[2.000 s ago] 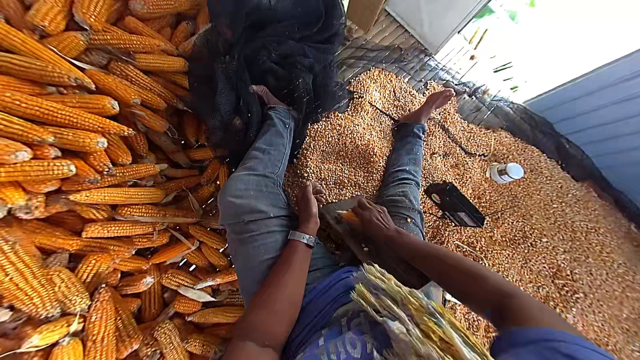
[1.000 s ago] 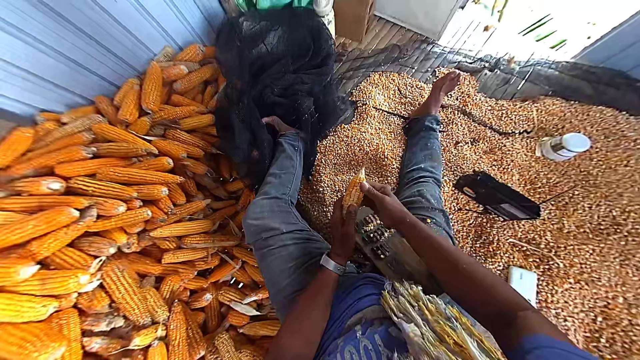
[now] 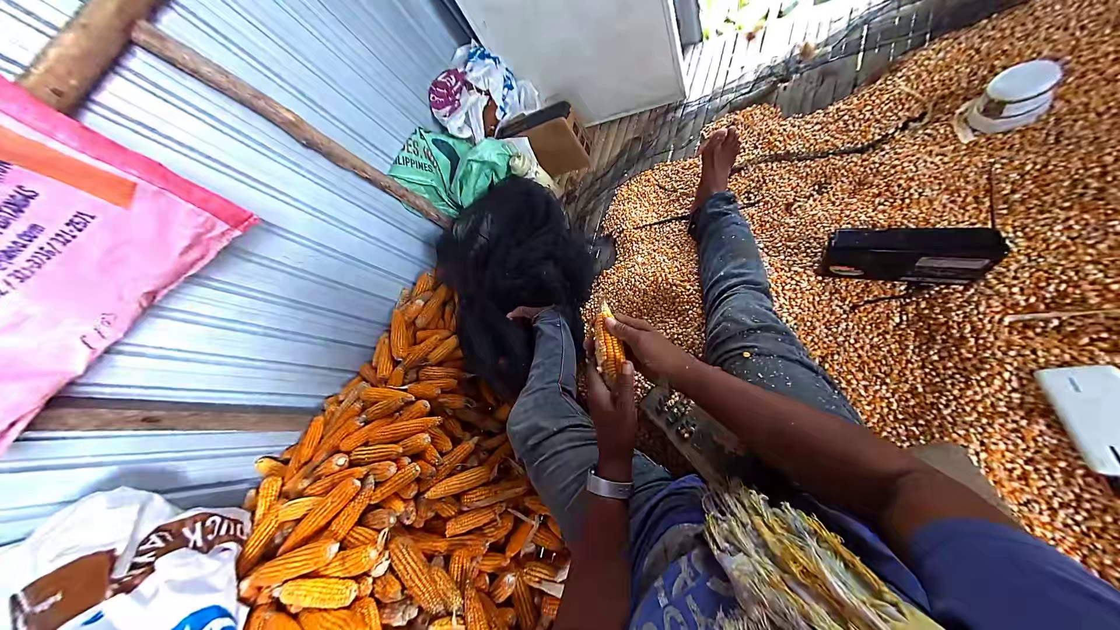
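Observation:
My left hand grips the lower part of an ear of dried corn, which stands tip up between my legs. The fingers of my right hand touch the ear near its tip from the right. Below the hands, a wooden board with metal studs lies between my thighs. A heap of unshelled corn ears is beside my left leg. Loose shelled kernels spread around and beyond my right leg. Stripped cobs or husks lie against my lap.
Black netting is bunched by my left foot. A black radio-like device, a white lidded tub and a white phone-like object rest on the kernels at right. Corrugated metal wall, a pink sack and a cardboard box are at left and behind.
Two seconds ago both hands were low over the board; now they hold an ear of corn raised above it. The view has swung toward the left wall.

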